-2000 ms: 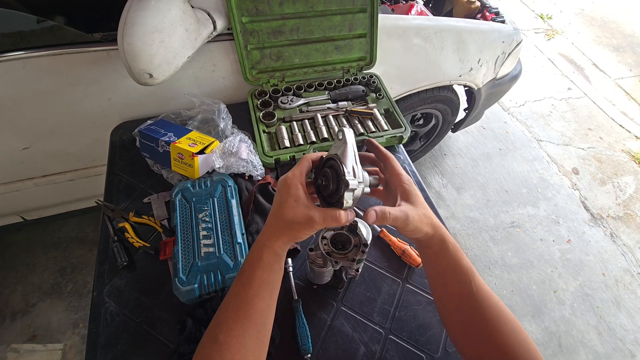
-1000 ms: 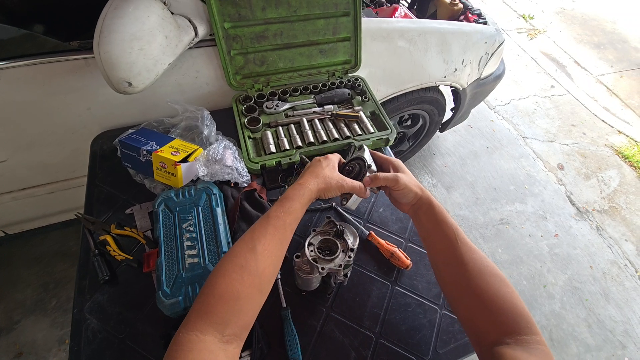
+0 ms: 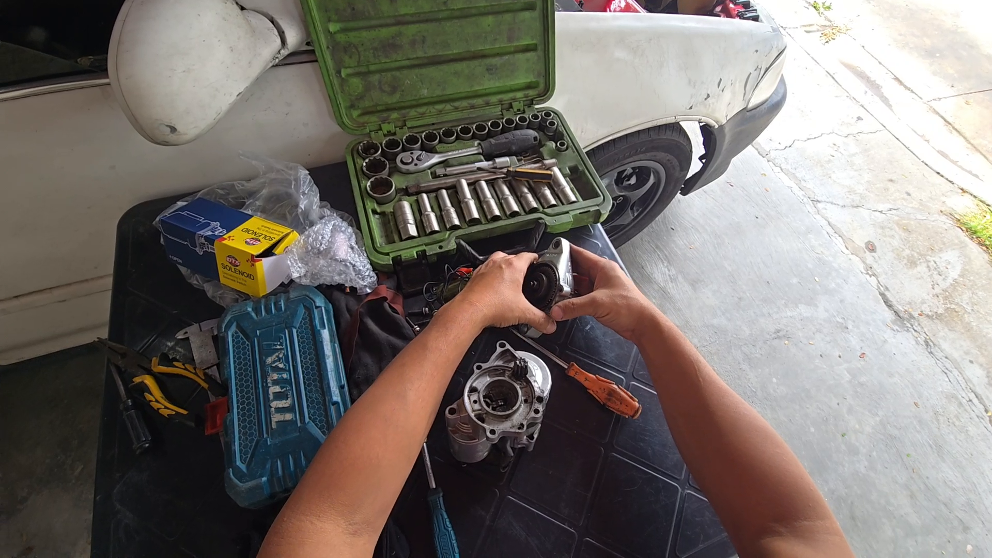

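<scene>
Both hands hold a cast metal housing (image 3: pixel 561 267) with a dark round gear-like part (image 3: pixel 540 287) on its left face. My left hand (image 3: pixel 508 293) grips it from the left, and my right hand (image 3: pixel 604 294) from the right, thumb at its lower edge. Below them on the black table stands a second metal housing (image 3: pixel 529 411) with a round bore facing up. A screwdriver with an orange handle (image 3: pixel 604 390) lies to its right, its shaft pointing at the hands. A screwdriver with a teal handle (image 3: pixel 442 523) lies at its lower left.
An open green socket set case (image 3: pixel 593 209) spans the table's back edge, by the white car (image 3: pixel 651 70). On the left are a blue and yellow solenoid box (image 3: pixel 252 256), bubble wrap (image 3: pixel 333 248), a teal Total case (image 3: pixel 283 395), yellow-handled pliers (image 3: pixel 167 387) and a dark-handled screwdriver (image 3: pixel 136 426).
Two seconds ago the held housing was raised above the second one; it has since moved away toward the green case. Both hands still hold it.
</scene>
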